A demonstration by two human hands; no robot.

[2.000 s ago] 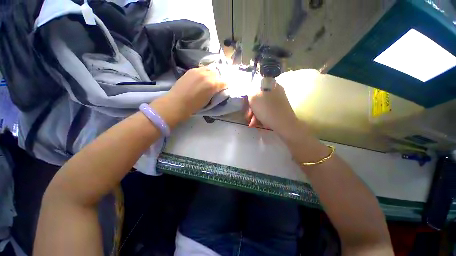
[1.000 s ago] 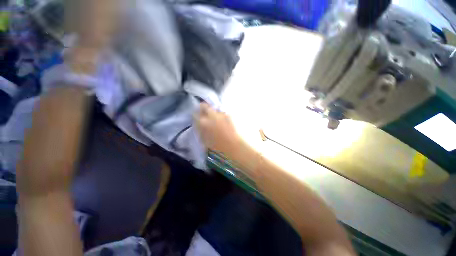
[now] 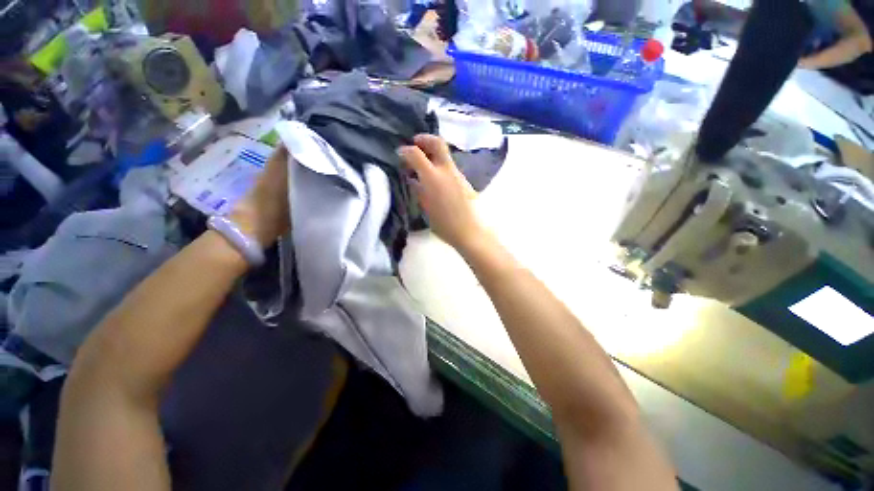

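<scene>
A bundled garment of light grey (image 3: 331, 225) and charcoal cloth hangs over the left end of the pale machine table, with a light grey part drooping past the table's green edge. My left hand (image 3: 271, 203) grips its left side; the fingers are partly hidden by the cloth. My right hand (image 3: 439, 190) is at the garment's right side with fingers curled on the dark cloth. The sewing machine head (image 3: 728, 216) stands to the right, apart from the garment, its needle area lit by glare.
A blue plastic basket (image 3: 546, 91) with clear bags stands behind the table. Printed packaging (image 3: 222, 177) lies at left. A grey cloth heap (image 3: 91, 273) is at far left, with another machine (image 3: 171, 72) behind it. Another person's arm (image 3: 843, 43) shows at upper right.
The garment has come away from the needle to the left and is now gathered upright between my hands. The view has swung left, bringing the basket and far-left machine into sight.
</scene>
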